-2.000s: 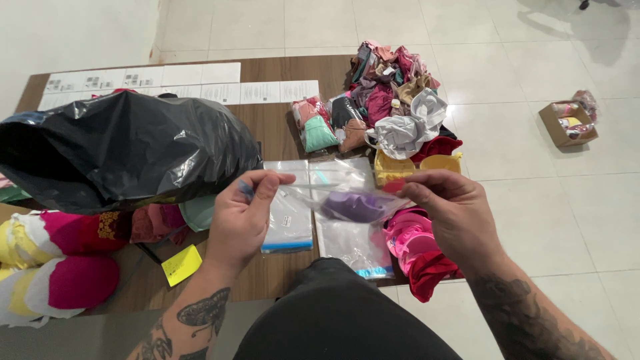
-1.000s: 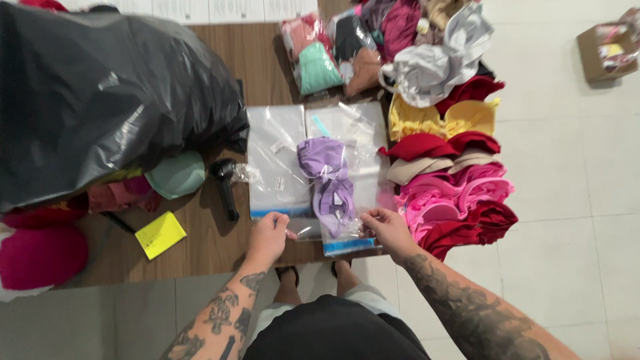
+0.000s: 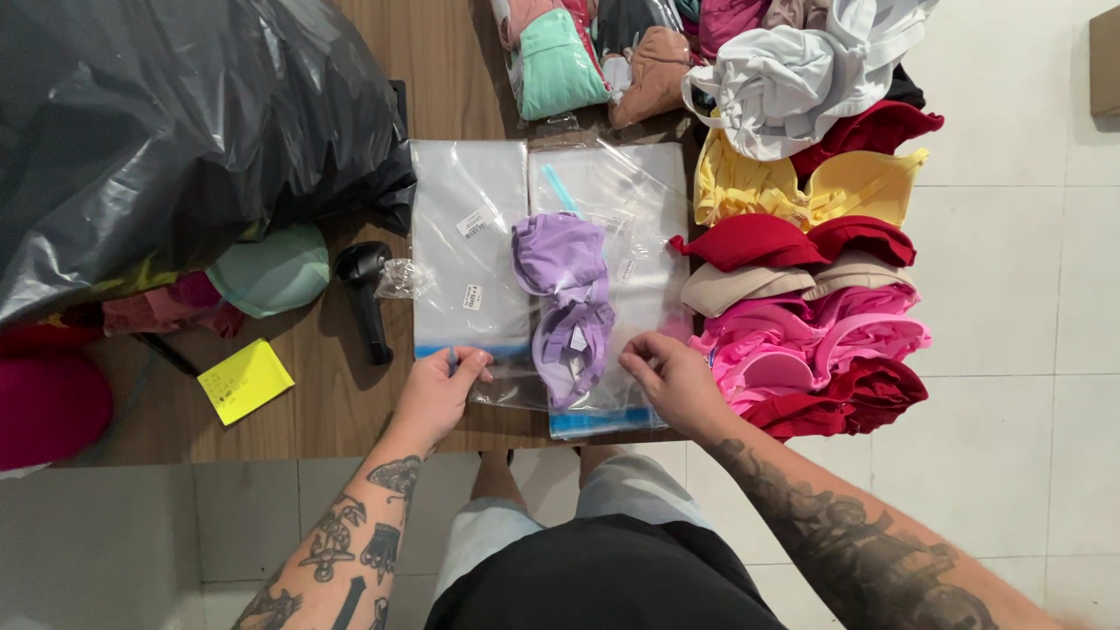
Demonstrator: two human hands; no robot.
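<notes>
A purple bra lies on a clear plastic bag near the table's front edge; whether it is inside the bag is hard to tell. My left hand is at the bag's lower left corner, thumb and forefinger pinched together on the film. At the right of the bra, my right hand hovers over the bag's right side with thumb and forefinger curled; its contact with the film is unclear. Beneath lie two stacks of clear bags, the left one and the right one, both with blue strips at the near edge.
Folded bras in pink, red and yellow line the right edge, with a white one behind. Bagged garments lie at the back. To the left are a black plastic bag, a barcode scanner and a yellow note.
The purple bra and clear bag, held up between both hands two seconds ago, now lie on the bag stacks. The view has shifted closer over the table.
</notes>
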